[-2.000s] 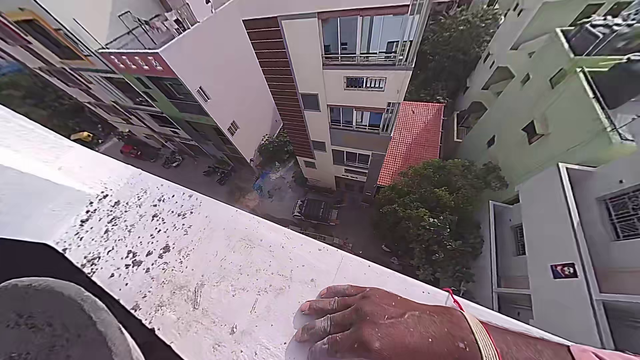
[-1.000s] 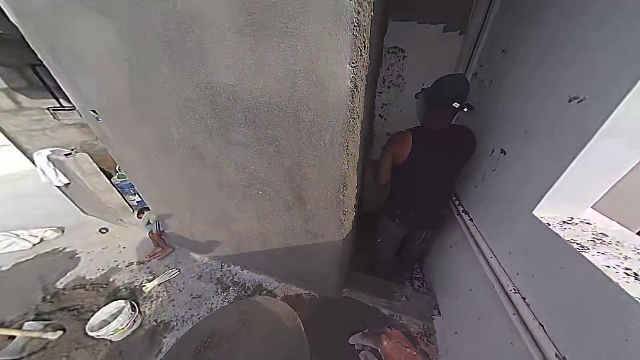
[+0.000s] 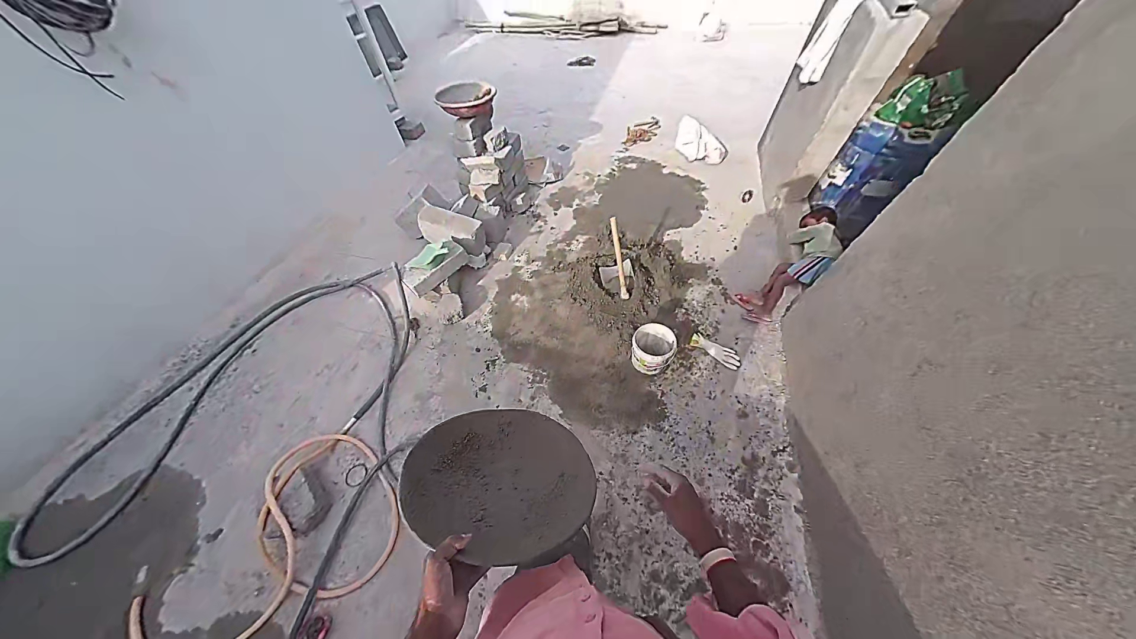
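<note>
A round, shallow mortar pan point(image 3: 497, 484), coated grey inside, is at the lower middle, close against my body. My left hand point(image 3: 444, 581) grips its near left rim, thumb over the edge. To the right of the pan, my right hand point(image 3: 679, 501) hangs in the air with fingers apart and holds nothing. Beyond the pan lies a patch of wet mortar point(image 3: 577, 311) with a wooden-handled hoe point(image 3: 619, 257) in it. A white bucket point(image 3: 654, 349) stands at its near edge, with a work glove point(image 3: 717, 352) on the floor beside it.
Black hoses point(image 3: 222, 359) and an orange hose point(image 3: 269, 497) loop over the floor at left. Broken blocks point(image 3: 453, 226) lie by a block stack topped with a second pan point(image 3: 465, 98). A child point(image 3: 803, 257) sits against the right wall point(image 3: 967, 355), near a blue container point(image 3: 874, 169).
The view has swung from a ledge over the street, past a person at a wall, to the rooftop floor. My right hand, now in the air, is in view with my left hand on the pan.
</note>
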